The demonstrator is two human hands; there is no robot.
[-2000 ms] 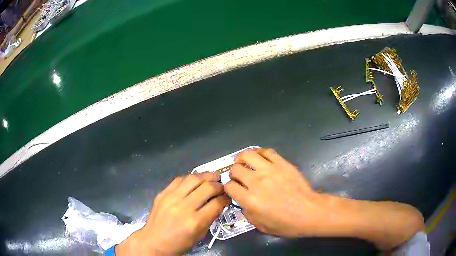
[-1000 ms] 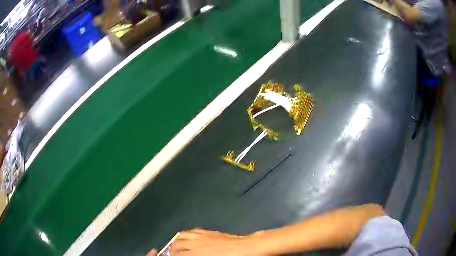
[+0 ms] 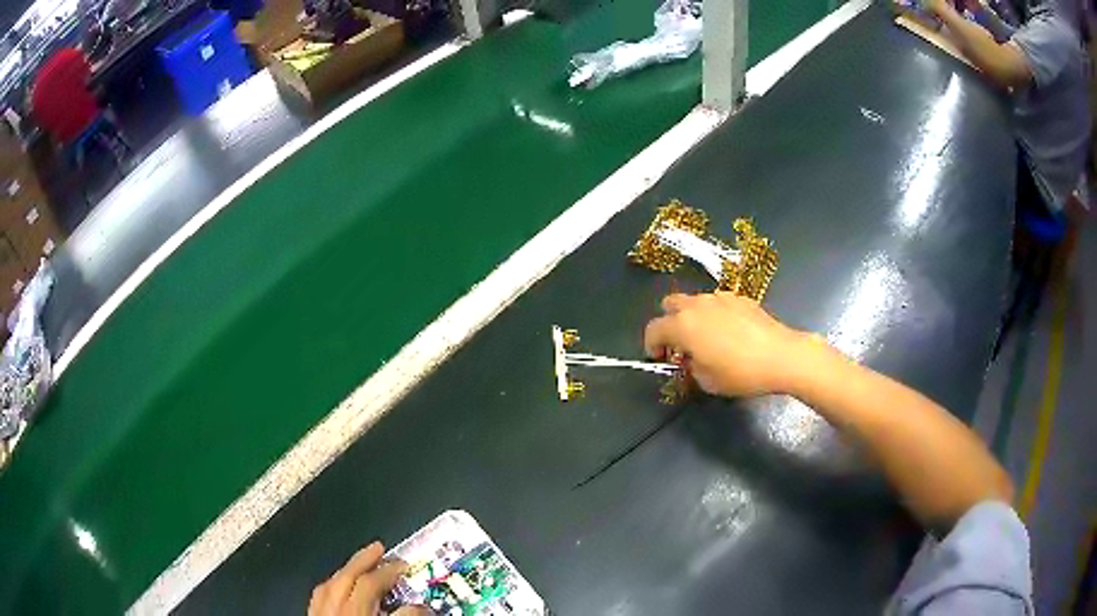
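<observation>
A white base housing (image 3: 463, 572) lies open side up at the bottom, with green circuit board and wires inside; the lower frame edge cuts it. My left hand (image 3: 357, 586) rests on its left side, fingers bent over the rim. A loose cable assembly (image 3: 561, 363), white strip with gold-coloured end bars, lies in the middle of the bench. My right hand (image 3: 722, 345) has its fingertips closed on the right end of this cable assembly. The dense gold cable bundle (image 3: 701, 247) lies just behind my right hand.
A thin dark tool (image 3: 628, 449) lies below my right hand. A green conveyor belt (image 3: 313, 325) with a pale edge runs along the left and carries a bagged unit (image 3: 638, 51). A metal post (image 3: 724, 54) stands at its edge. A person in a grey shirt (image 3: 1053, 96) is at top right.
The view has turned towards the right. My right hand has left the housing and reached the cable assembly, whose near end has swung round. The bagged unit has come into view.
</observation>
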